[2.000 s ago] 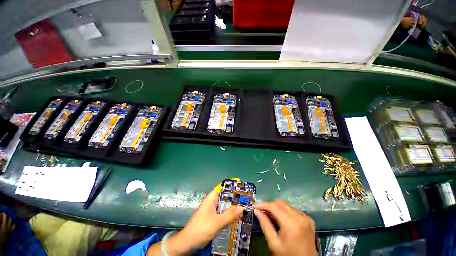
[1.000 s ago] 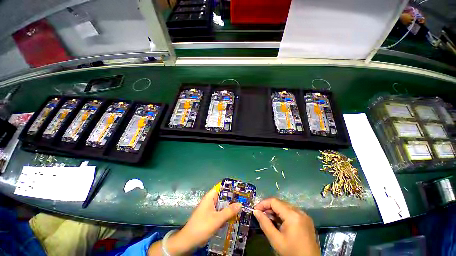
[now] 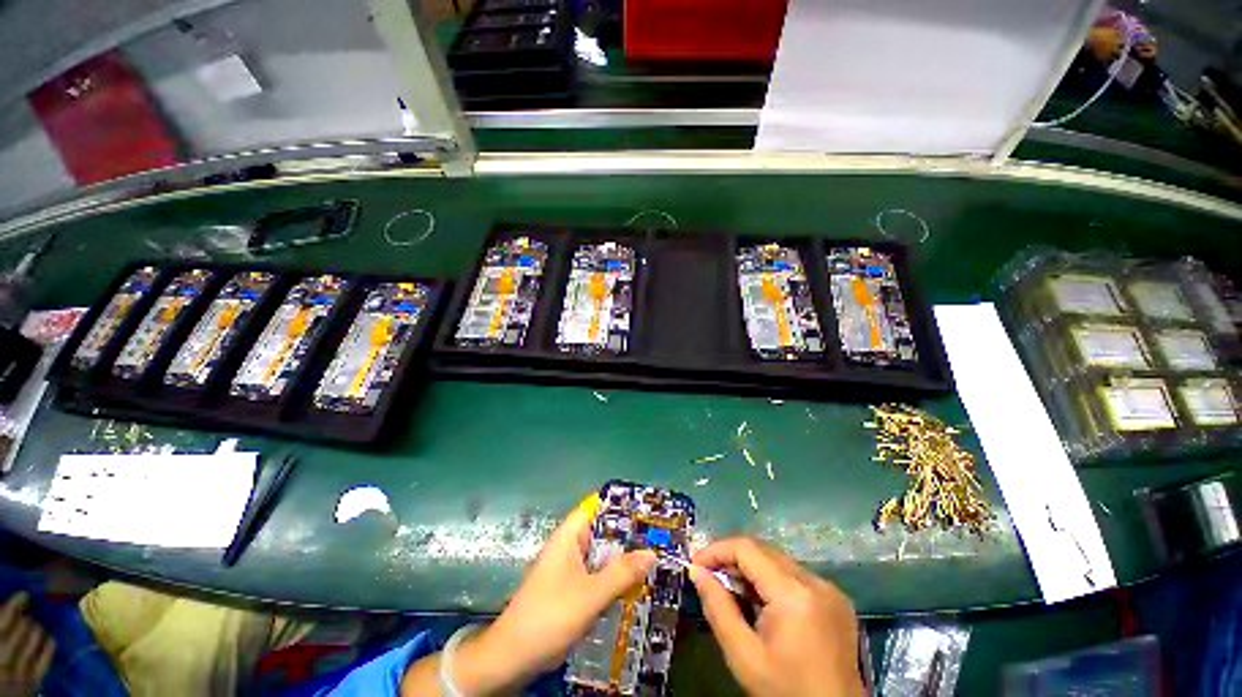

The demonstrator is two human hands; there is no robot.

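A phone assembly (image 3: 633, 599) with dark board ends, an orange strip and a blue spot lies in my left hand (image 3: 552, 620), upper end tilted away from me. My left thumb presses on its face below the blue spot; a yellow finger cot (image 3: 591, 507) shows at its upper left edge. My right hand (image 3: 783, 620) is at the phone's right edge, thumb and forefinger pinched together on a small pale sliver, too small to name surely. The phone's lower end is cut off by the picture's edge.
Two long black phone trays (image 3: 681, 365) hold several phones behind my hands. A pile of flexes (image 3: 932, 470), a long white paper strip (image 3: 1028, 463) and a clear blister tray (image 3: 1124, 354) stand right. A white paper sheet (image 3: 147, 498) and a dark stick (image 3: 259, 509) lie left. Pale scraps lie near the pile.
The view has shifted slightly. My hands stay at the same part of the phone, with only small finger movements at its right edge.
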